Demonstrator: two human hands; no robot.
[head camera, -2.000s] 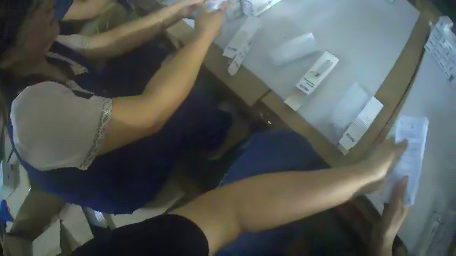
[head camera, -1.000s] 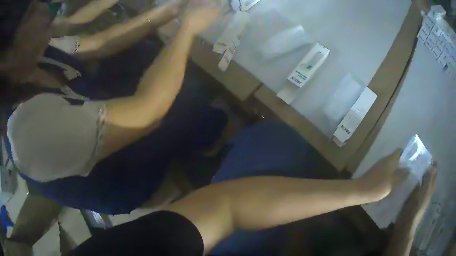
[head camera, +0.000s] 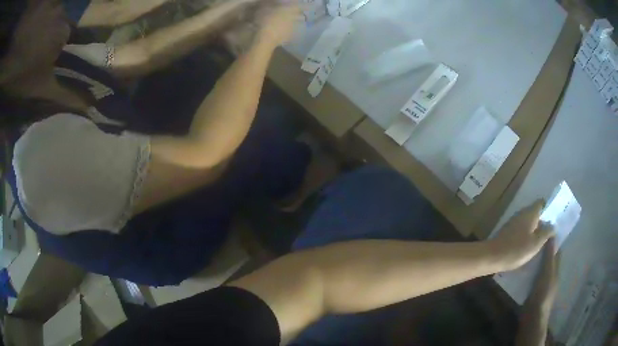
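My left hand (head camera: 523, 236) holds a white printed leaflet (head camera: 564, 211) over the table at the right. The leaflet looks folded to a small piece. My right hand (head camera: 544, 277) is at its lower edge, seen side-on, with the fingertips at the paper. Just left of my hands a white carton (head camera: 490, 165) lies on the table with a clear plastic sleeve (head camera: 472, 137) beside it. Another white carton (head camera: 427, 98) with an open end flap lies farther left, with a second cloudy sleeve beside it.
A neighbouring person (head camera: 74, 176) sits at the left, arms reaching over the table. A carton (head camera: 328, 51) lies near their hands. Stacked closed cartons (head camera: 602, 61) stand at the far right. Brown cardboard (head camera: 434, 182) edges the table. Slim bagged items (head camera: 588, 312) lie at the lower right. Open brown boxes are at the lower left.
The leaflet was wider two seconds ago and now shows as a smaller folded piece. My right hand has shifted slightly left since one second ago.
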